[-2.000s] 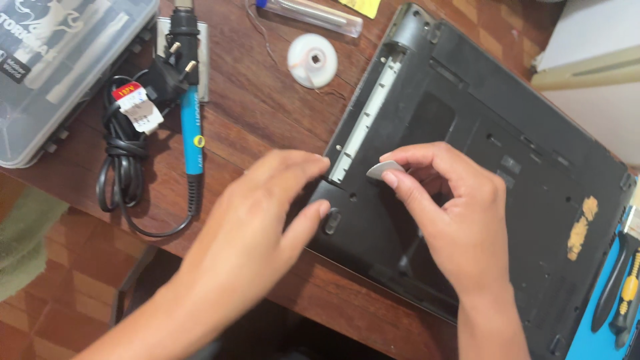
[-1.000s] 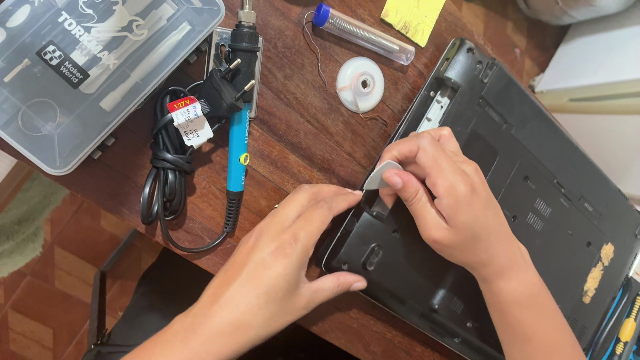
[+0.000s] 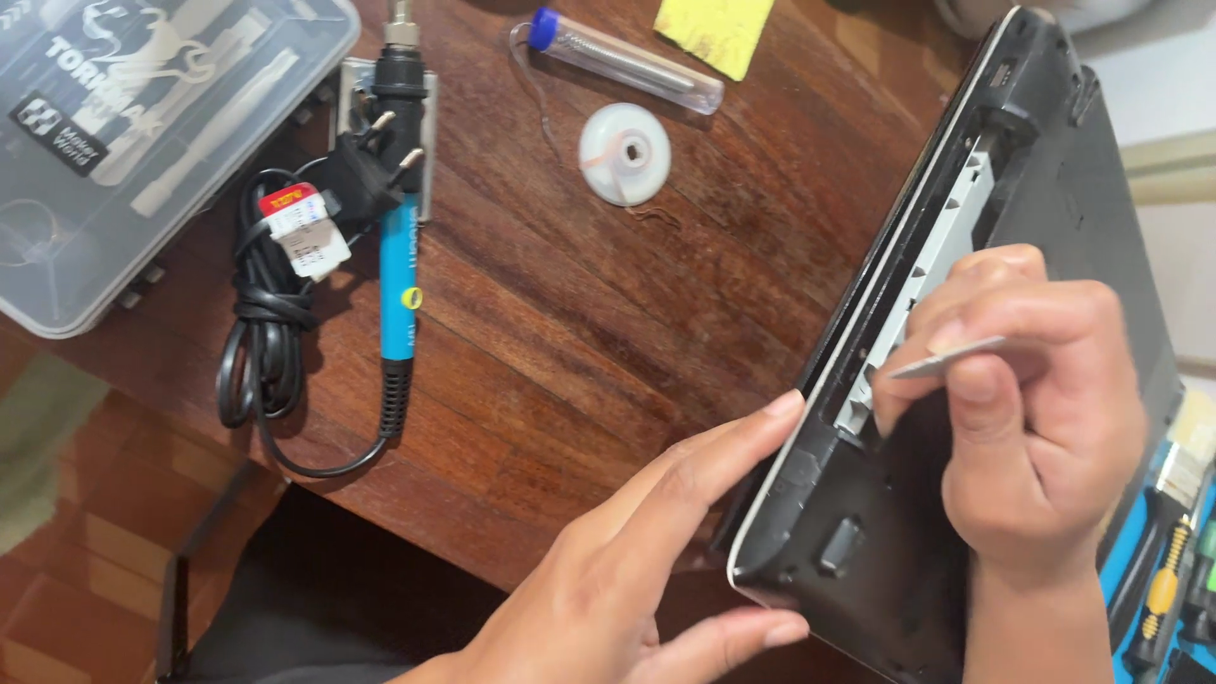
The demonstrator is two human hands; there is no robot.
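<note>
A black laptop (image 3: 912,532) lies underside up at the right, slanted, with a pale strip (image 3: 926,275) showing in the long slot along its edge. My right hand (image 3: 1035,399) is over the laptop, pinching a thin grey opening pick (image 3: 945,357) between thumb and forefinger, its tip above the strip's lower end. With fingers and thumb spread, my left hand (image 3: 646,560) rests at the laptop's near left corner, fingertips against its side edge and thumb by the lower edge. Part of the strip is hidden behind my right fingers.
On the wooden table (image 3: 532,380) are a soldering iron (image 3: 399,275) with a bundled cable, a solder tube (image 3: 627,62), a small spool (image 3: 624,155) and a yellow sponge (image 3: 714,33). A clear tool case (image 3: 171,123) lies upper left. Screwdrivers (image 3: 1161,589) and a brush (image 3: 1187,446) lie lower right.
The laptop's slotted edge is now tilted up more. My right hand has drawn back from that edge, still holding the pick. The view has shifted.
</note>
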